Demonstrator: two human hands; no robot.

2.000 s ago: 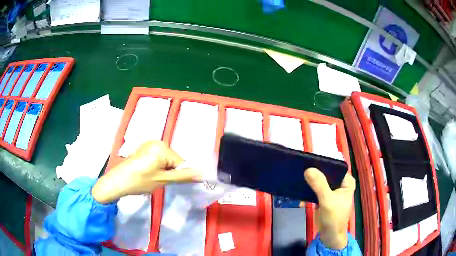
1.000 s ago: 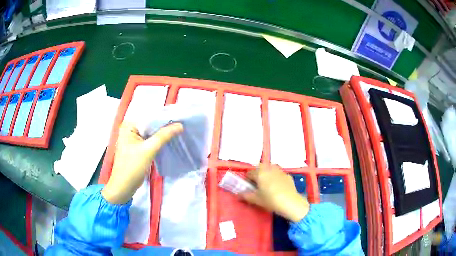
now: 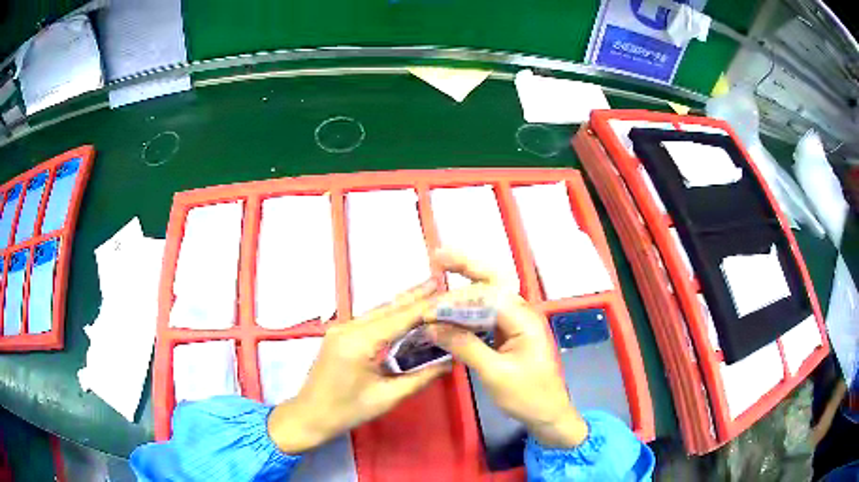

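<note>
The red-orange foam tray (image 3: 396,177) lies in front of me. My left hand (image 3: 353,377) holds a dark smartphone in a white sleeve (image 3: 414,356), seen end-on and low over the tray. My right hand (image 3: 513,353) is at the same phone and pinches a small printed label (image 3: 465,313) at its end. My fingers hide most of the phone. The back-row cells hold white sleeves (image 3: 384,240). In the front row, a dark phone (image 3: 598,362) lies back-up in the right cell, and another dark phone (image 3: 494,428) is partly hidden by my right hand.
A loose pile of white sleeves (image 3: 122,315) lies left of the tray. A tray of light phones (image 3: 58,282) is at the far left. Stacked red trays (image 3: 650,311) with a black tray (image 3: 721,221) on top stand at the right. A metal rail (image 3: 283,64) runs behind.
The dark phone went from my right hand into a sleeve in my left. The label moved from above the tray cell to the phone's end. The view has shifted.
</note>
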